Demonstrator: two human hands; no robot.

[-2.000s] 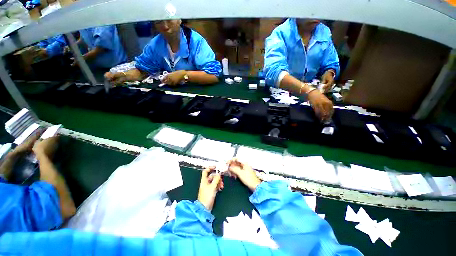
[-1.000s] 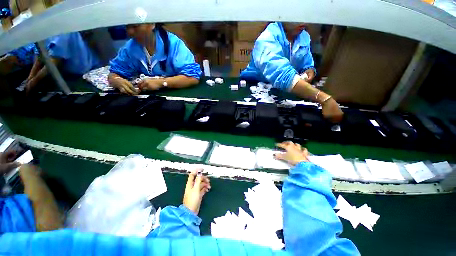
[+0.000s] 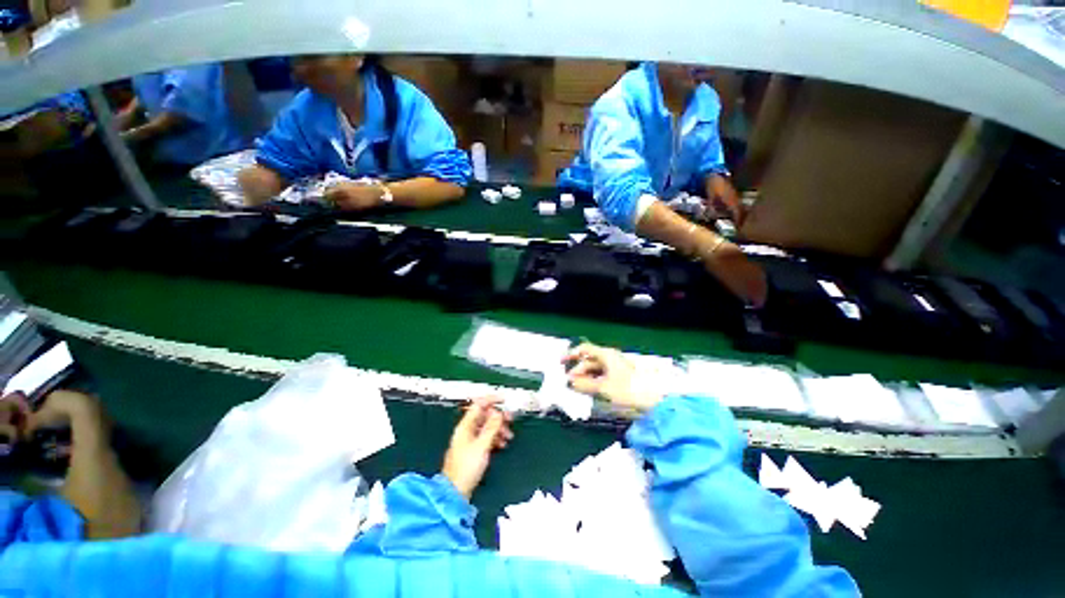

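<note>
My right hand [image 3: 607,376] is over the near edge of the row of bagged white booklets [image 3: 744,386] and pinches a white slip [image 3: 566,395], which hangs over the pale rail. My left hand [image 3: 475,446] is just below the rail, fingers bent; whether it holds anything is too small to tell. A jagged pile of white slips [image 3: 584,520] lies below my hands, partly hidden by my right sleeve. A smaller group of slips [image 3: 823,493] lies to the right.
A cloudy plastic bag [image 3: 257,467] with a white sheet [image 3: 371,415] lies left of my hands. The pale rail [image 3: 432,388] crosses in front. Black boxes [image 3: 584,280] line the far side, where people in blue smocks work. Another person's hands [image 3: 76,438] are at the far left.
My right hand has moved left and back towards the rail, now with a slip showing in it. The bagged row has shifted in view. My left hand has moved slightly right.
</note>
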